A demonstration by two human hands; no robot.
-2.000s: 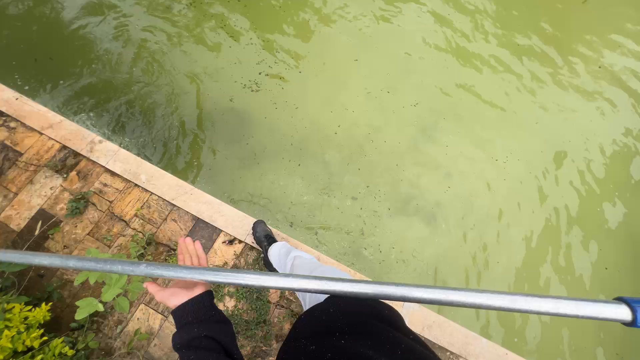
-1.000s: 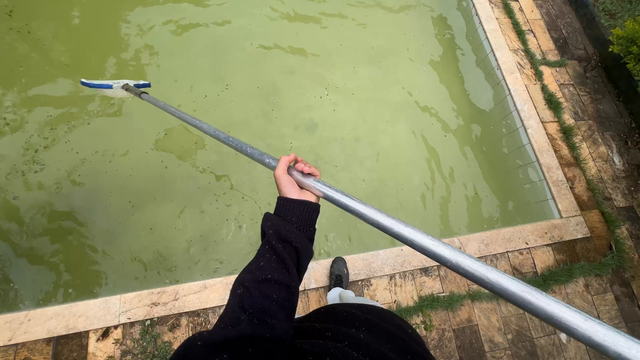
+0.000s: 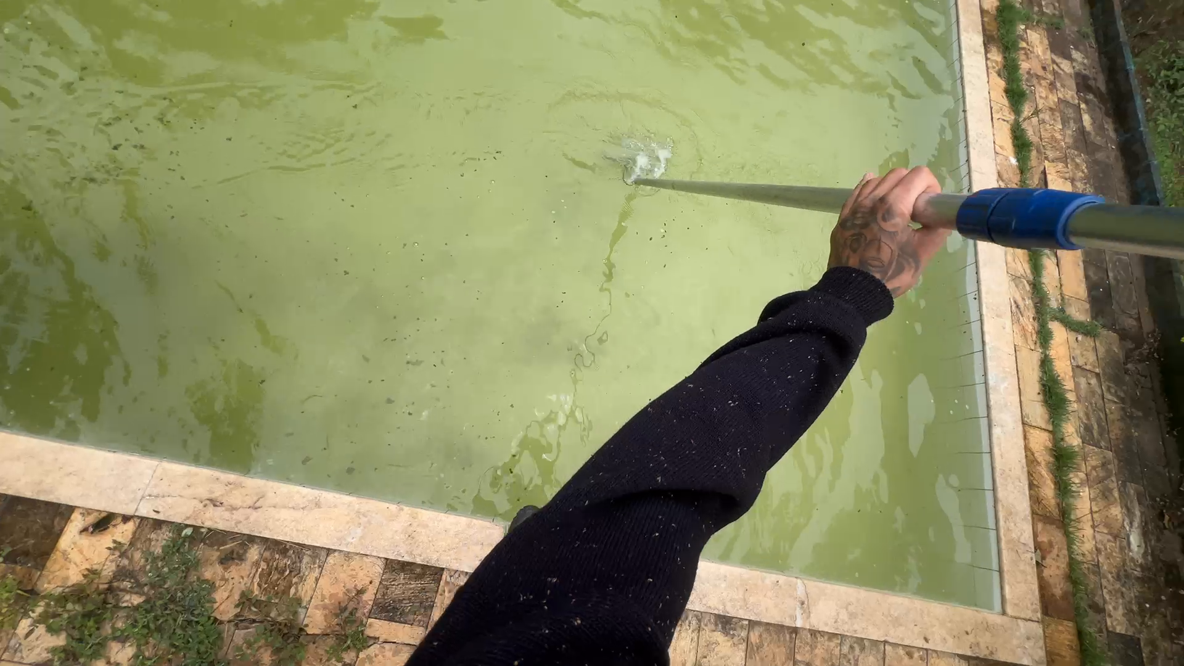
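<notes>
My left hand [image 3: 888, 231], tattooed on its back and in a black knit sleeve, is closed around a metal telescopic pole [image 3: 758, 192]. Just right of the hand is the pole's blue plastic locking collar [image 3: 1029, 218]. The pole's far end meets the green pool water [image 3: 416, 305] at a small white splash [image 3: 647, 159]; whatever is on that end is hidden by the water. My right hand is out of view.
Pale stone coping [image 3: 277, 504] edges the pool along the bottom and right. Beyond it lie brown stone pavers [image 3: 342, 585] with weeds [image 3: 171, 601] and a grass strip [image 3: 1054, 398]. The tip of a dark shoe [image 3: 523, 516] shows beside my sleeve.
The pole's blue and white head, above the water a second ago, is now out of sight at the splash. My left hand, open two seconds ago, grips the pole. The view has turned.
</notes>
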